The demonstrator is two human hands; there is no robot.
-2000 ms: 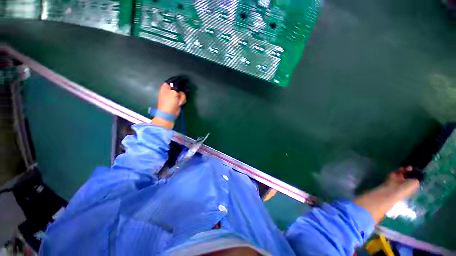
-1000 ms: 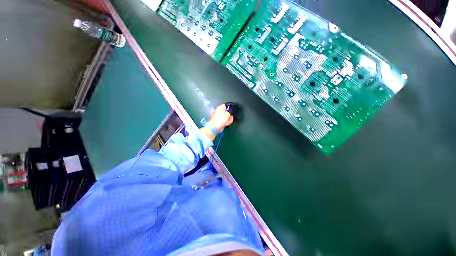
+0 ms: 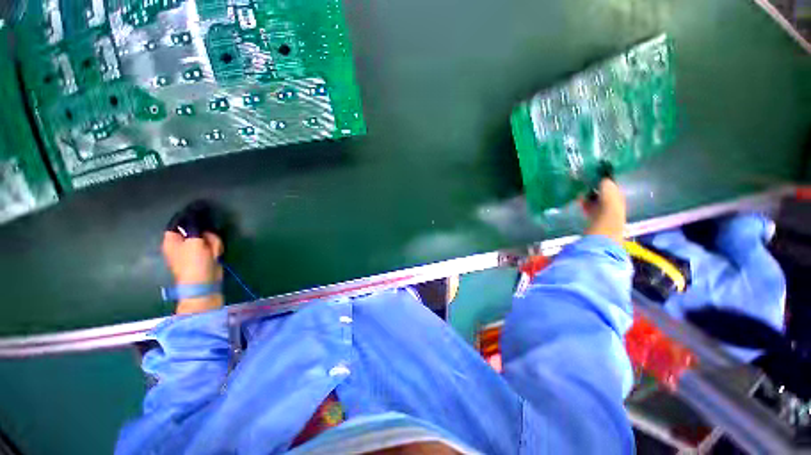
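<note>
A large green circuit board [image 3: 302,80], solder side up, lies on the dark green belt [image 3: 427,169] at the upper left. My left hand [image 3: 192,256] is on the belt below it, apart from it, with black on its fingertips and a light blue wrist strap [image 3: 194,291]; whether its fingers hold anything is hidden. A smaller green board [image 3: 605,124] is at the right, slightly blurred. My right hand [image 3: 606,209] has its black-tipped fingers on the board's near edge and grips it there.
Part of another board [image 3: 20,178] shows at the left edge, beside the large one. A pale rail [image 3: 373,286] runs along the belt's near side. At the lower right are a person's blue sleeve or clothing [image 3: 738,284], a yellow curved thing [image 3: 658,264] and red material [image 3: 656,348].
The view has swung right. My right hand, out of view one second ago, shows again with the smaller board, which now lies farther in on the belt. My left hand stays below the large board.
</note>
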